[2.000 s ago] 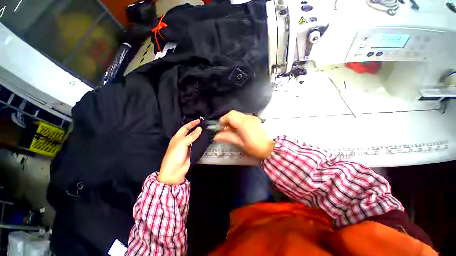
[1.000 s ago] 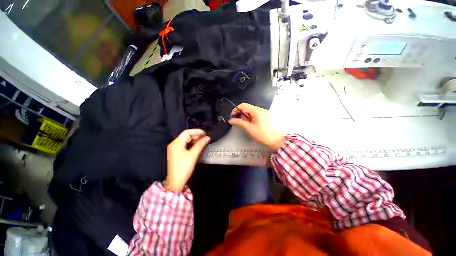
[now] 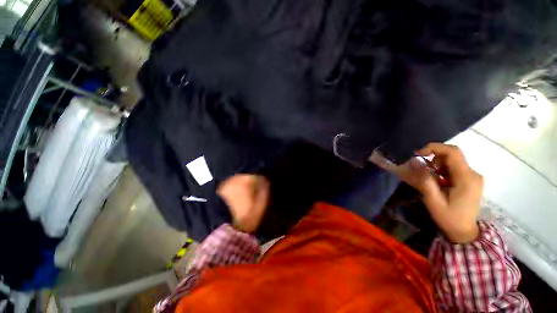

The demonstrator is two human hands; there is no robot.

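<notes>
The black garment (image 3: 293,79) fills the upper middle of the view and hangs over the table edge towards my lap. A white tag (image 3: 200,170) lies on its lower left part. A curved pale loose thread (image 3: 339,147) shows near its lower edge. My right hand (image 3: 449,189) is at the garment's lower right edge and holds the red-handled thread snips (image 3: 439,173), with fingertips against the cloth. My left hand (image 3: 245,198) is blurred beside the tag, over the lower left cloth; its fingers are not clear.
The white machine table (image 3: 507,165) shows at the right, with its ruler along the front edge. A large pale wrapped stack (image 3: 73,165) stands at the left by a metal rack (image 3: 27,128). A yellow sign (image 3: 151,19) is at the upper left.
The view has turned down and left, so the machine head is out of the picture. My left hand has left the garment edge near my right hand and moved down-left towards the tag.
</notes>
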